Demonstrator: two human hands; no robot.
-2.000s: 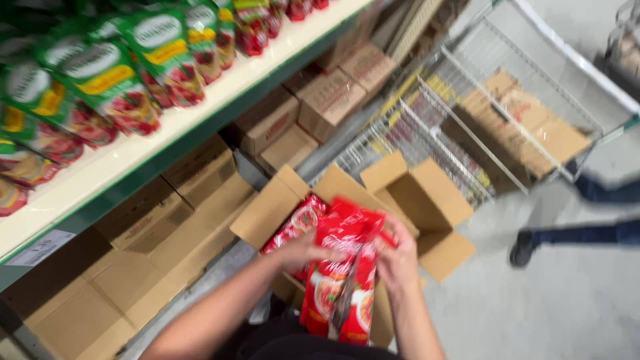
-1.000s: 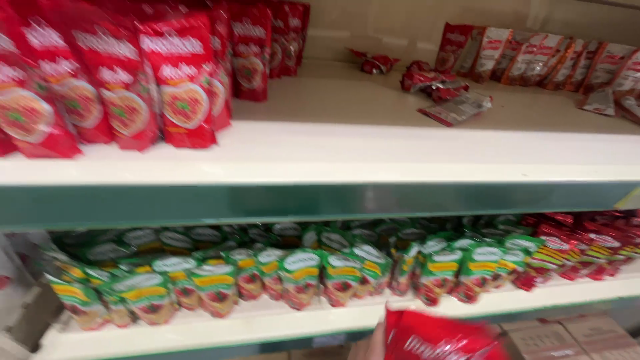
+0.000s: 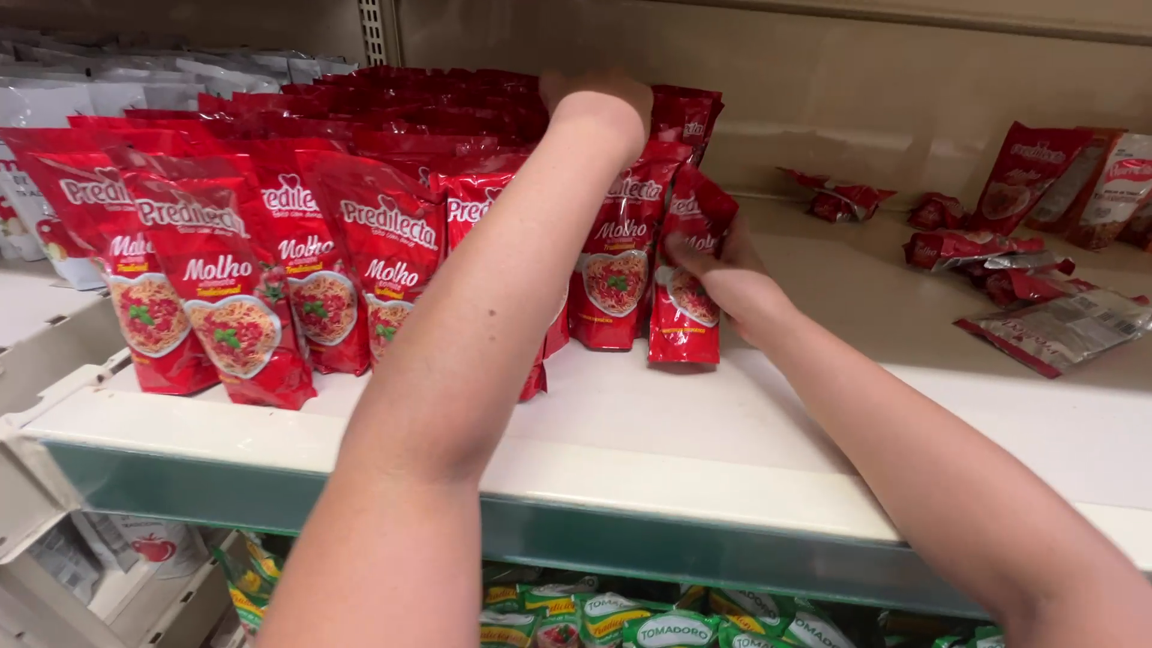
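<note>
Several rows of red Predilecta tomato sauce pouches [image 3: 238,297] stand upright on the white shelf [image 3: 630,423]. My right hand [image 3: 733,274] grips a red sauce pouch [image 3: 686,315] by its side, at the right end of the front row, with the pouch's base at the shelf surface. My left hand [image 3: 598,90] reaches over the front pouches to the back rows; its fingers are blurred and mostly hidden behind the wrist, so what it touches cannot be told. My left forearm covers part of the front row.
Flattened or fallen red pouches [image 3: 972,247] and a silver-backed pouch [image 3: 1066,328] lie on the shelf at right, beside upright orange-red pouches [image 3: 1116,189]. White pouches [image 3: 135,90] stand at left. Below the green shelf edge [image 3: 720,540] are green Tomadoro pouches [image 3: 670,627].
The view has swung from the floor cartons up to the shelf. Two seconds ago both hands held red pouches over an open carton; now both arms reach onto the shelf among the red pouches.
</note>
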